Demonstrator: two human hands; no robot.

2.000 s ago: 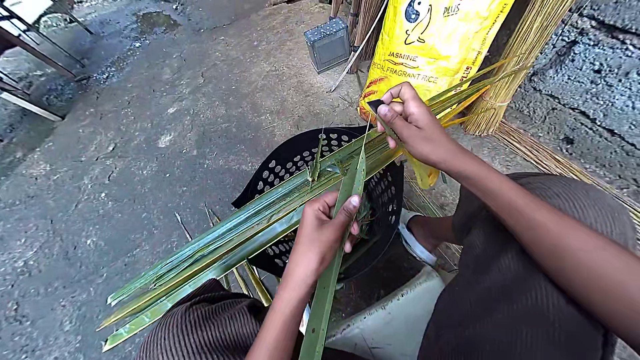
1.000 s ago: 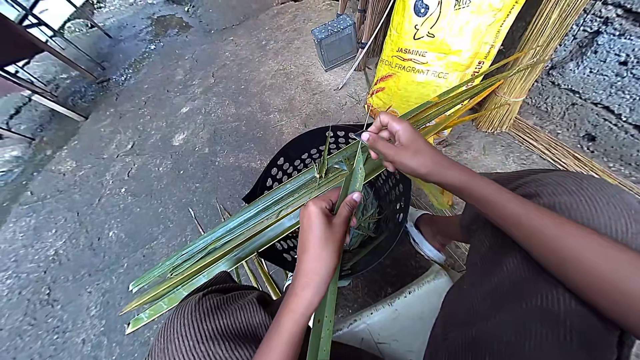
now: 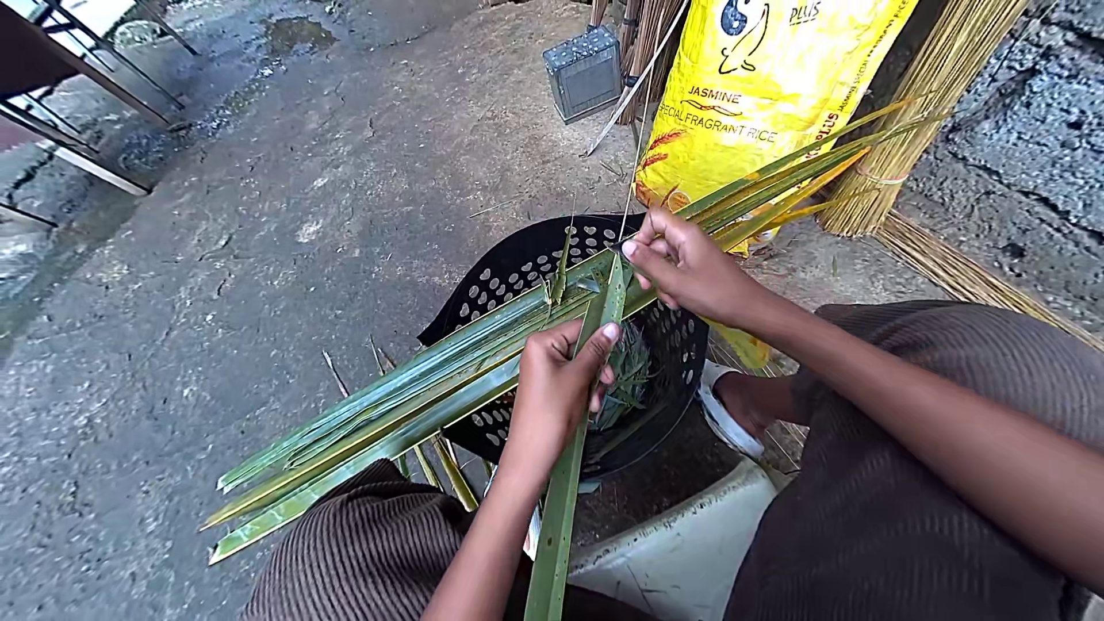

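Note:
My left hand (image 3: 565, 379) grips a long green palm leaflet (image 3: 562, 509) between thumb and fingers; the leaflet runs down past my wrist. Just above it, my right hand (image 3: 677, 259) pinches the leaflet's upper end, where a thin midrib stands up. A small dark edge shows at the right fingertips, perhaps a blade; most of it is hidden. Beneath both hands, a bundle of palm leaflets (image 3: 379, 405) lies slantwise across a black perforated plastic basket (image 3: 500, 280). Inside the basket are green leaf scraps (image 3: 628, 375).
A yellow rice sack (image 3: 750, 78) stands behind the basket, beside a metal tin (image 3: 584, 73). Bundled dry sticks (image 3: 927, 112) lean near the rough wall on the right, with more lying on the ground. Metal-legged furniture (image 3: 95, 159) is at the upper left. My knees flank the basket.
My right hand was higher, apart from the left, two seconds ago; it has come down to the leaflet's tip close above my left hand. The left hand keeps its hold.

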